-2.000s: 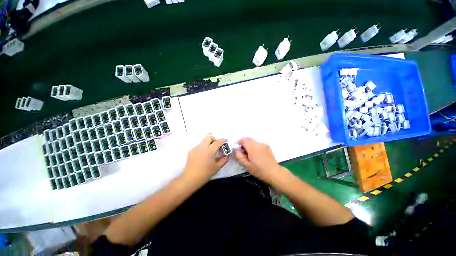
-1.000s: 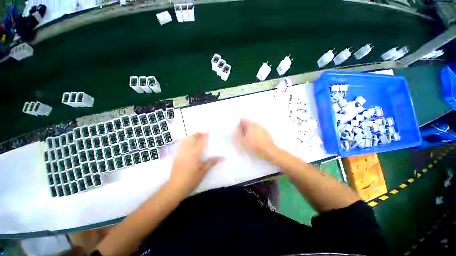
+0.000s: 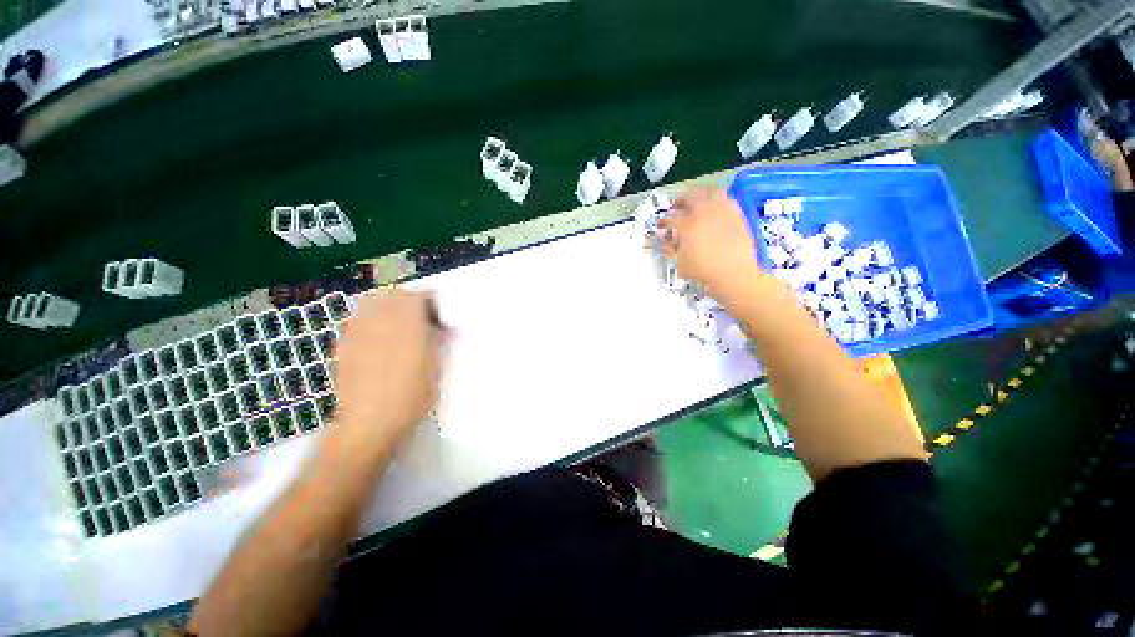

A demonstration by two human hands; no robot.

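White charger housings stand in tight rows on the white work sheet at left, dark openings up. My left hand is over the right end of these rows, fingers blurred; a dark spot shows by its fingertips, and I cannot tell if it holds anything. My right hand is at the upper end of a loose pile of small white inserts, beside the blue bin. Its fingertips are among the pieces and partly hidden, so a grip cannot be told. More inserts lie in the bin.
White units and grouped housings stand spaced on the dark green conveyor belt beyond the rail. An orange-yellow box is below the bin. Another blue bin and part of a person are at far right.
My left hand has moved left onto the housing rows. My right hand has moved from the sheet's middle to the insert pile. One more white unit stands on the belt above the sheet. The view has shifted.
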